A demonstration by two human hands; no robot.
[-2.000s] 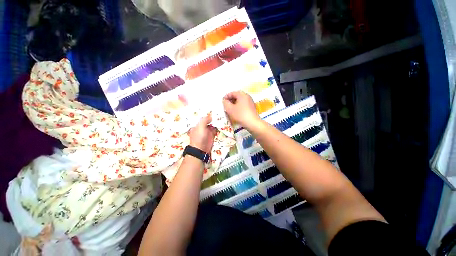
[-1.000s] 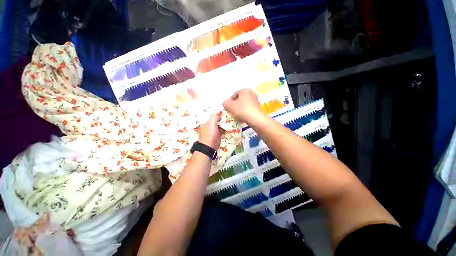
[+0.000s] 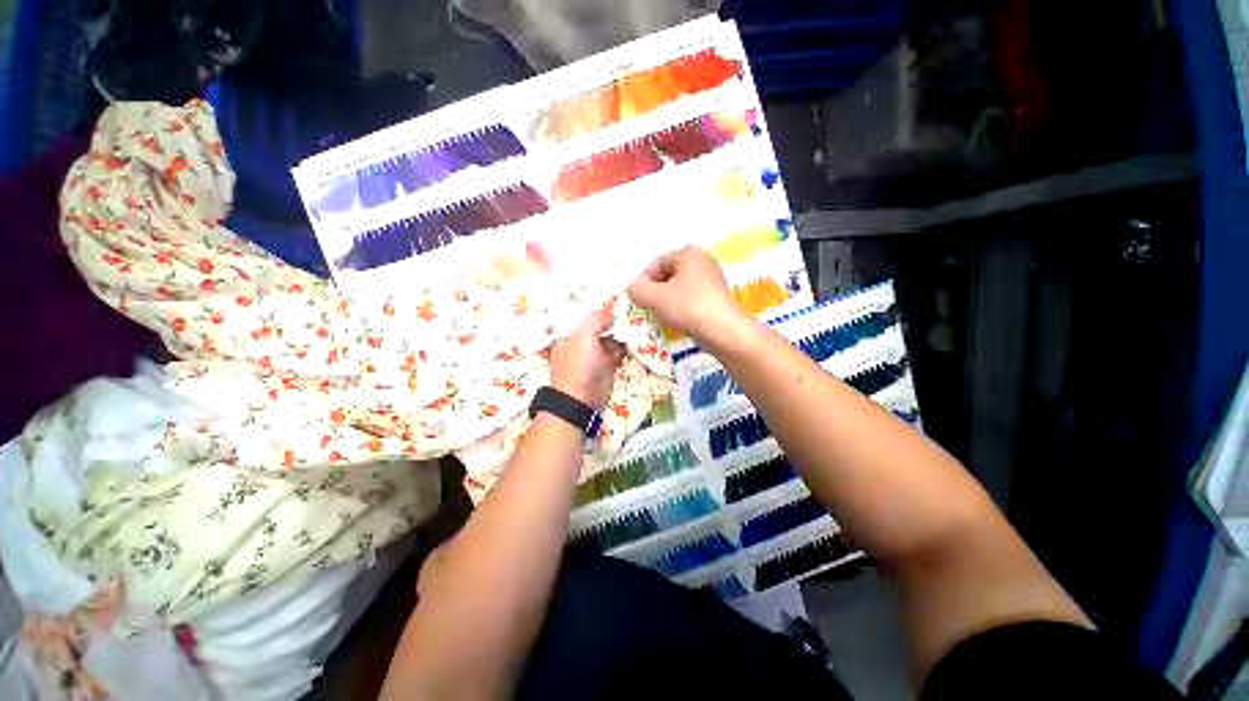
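The thread shade card point(image 3: 575, 226) lies open on my lap, its upper board with purple, red, orange and yellow fringes, its lower board with green, blue and navy ones. The cream floral print fabric point(image 3: 397, 370) covers part of both boards. My left hand point(image 3: 586, 359), with a black wrist band, grips the fabric's edge over the card. My right hand point(image 3: 681, 290) is just right of it, fingertips pinched together near the fabric edge. Whether something thin is between those fingertips is too small and overexposed to tell.
Other print fabric point(image 3: 247, 527) with green sprigs and white cloth point(image 3: 274, 637) are heaped at the lower left. A grey bar point(image 3: 986, 185) crosses behind the card at the right. A blue table edge point(image 3: 1212, 342) with white paper point(image 3: 1226, 459) is at the far right.
The card, my hands and the fabric near them have shifted slightly right in view. My left hand still holds the fabric; my right hand stays pinched close beside it.
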